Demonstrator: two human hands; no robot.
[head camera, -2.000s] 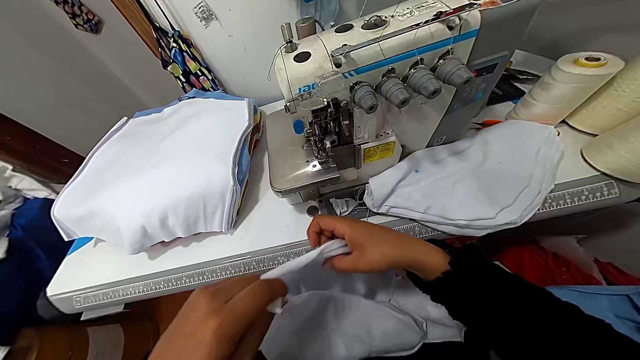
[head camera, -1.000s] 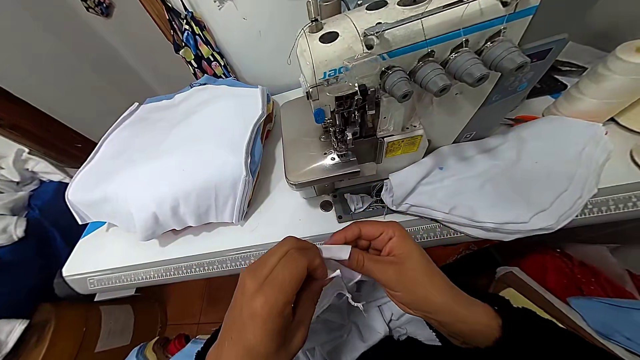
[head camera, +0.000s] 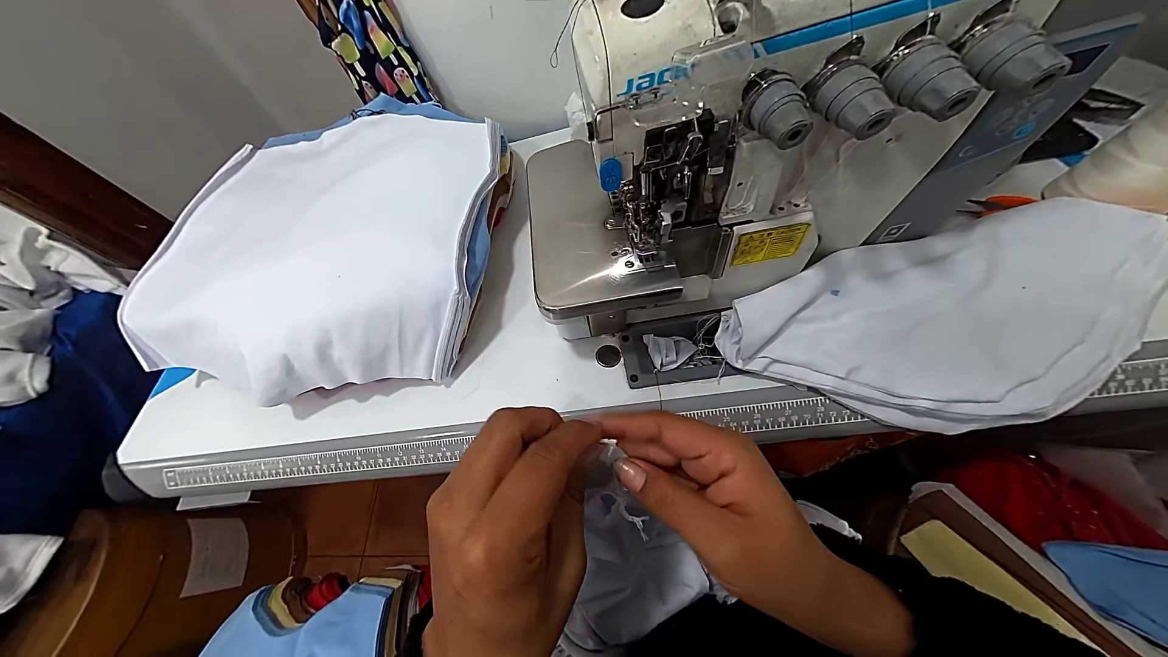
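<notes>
Both my hands meet in front of the table's front edge, below the overlock sewing machine (head camera: 639, 228). My left hand (head camera: 516, 529) pinches one end of a white fabric piece (head camera: 630, 566), with its fingertips partly hidden. My right hand (head camera: 721, 511) grips the same piece close beside, thumb and index finger against its edge. Loose threads hang from the cloth, which drops toward my lap. A stack of white fabric pieces (head camera: 319, 246) lies left of the machine, with blue and other colours beneath. More white cut pieces (head camera: 958, 319) lie to its right.
A measuring tape strip (head camera: 347, 461) runs along the table's front edge. Thread cones (head camera: 1118, 164) and orange-handled scissors or snips (head camera: 1004, 203) are at the right. Light blue cloth (head camera: 310, 620) sits below the table, and a round wooden object (head camera: 128, 575) stands at lower left.
My hands have come together on the white fabric; two seconds ago they were farther apart with the cloth stretched between them. The view has moved closer to the machine.
</notes>
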